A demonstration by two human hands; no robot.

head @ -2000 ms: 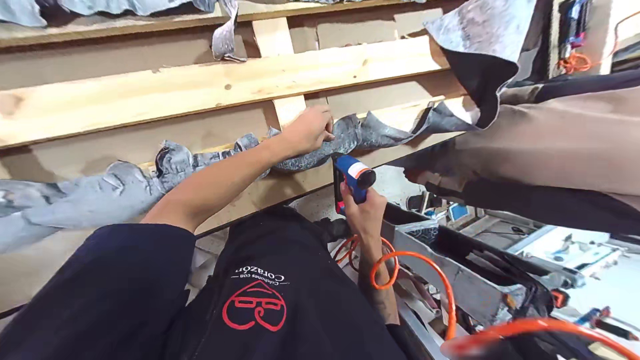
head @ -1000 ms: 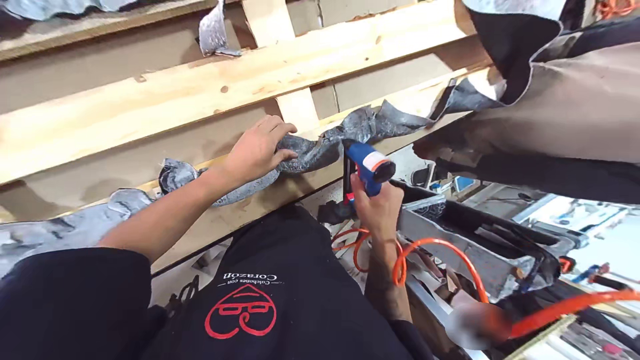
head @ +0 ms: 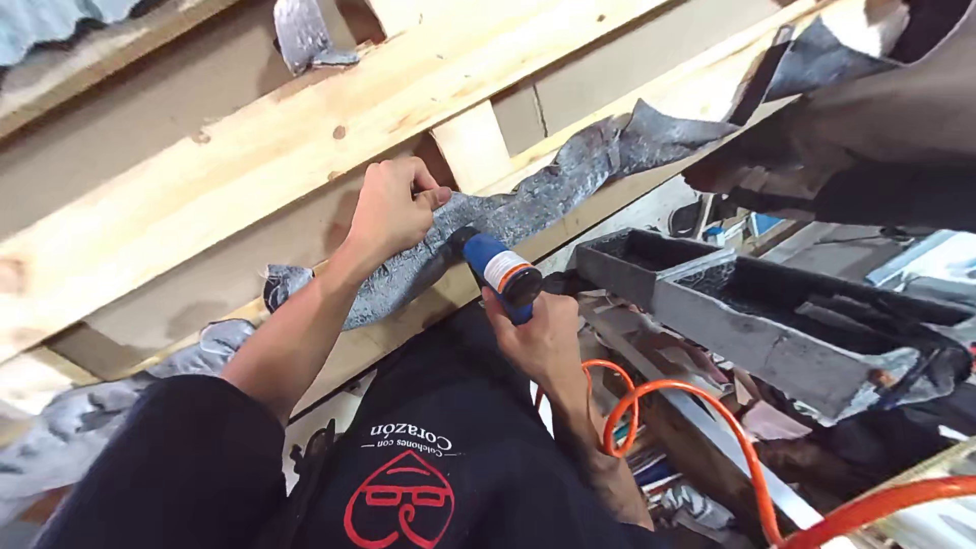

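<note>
A grey fabric edge [head: 534, 202] runs in folds along the near rail of a wooden frame [head: 305, 152]. My left hand [head: 400, 202] pinches the fabric's upper edge between thumb and fingers, beside a short wooden cross piece [head: 476, 149]. In my right hand [head: 537, 335] is a blue pneumatic staple gun [head: 496, 267] with a white and orange band. Its black nose meets the fabric just right of and below my left hand. The right fingers wrap the handle and are partly hidden.
An orange coiled air hose [head: 686, 389] curves beside my right forearm to the lower right. Grey open bins [head: 762, 328] stand at the right, with scraps beneath them. A person's dark sleeve [head: 892, 191] shows at the upper right. Another fabric flap [head: 305, 34] lies over the upper rail.
My left hand has gone from resting spread on the fabric to pinching its edge. The staple gun stays at the near rail, its nose now close to the left hand.
</note>
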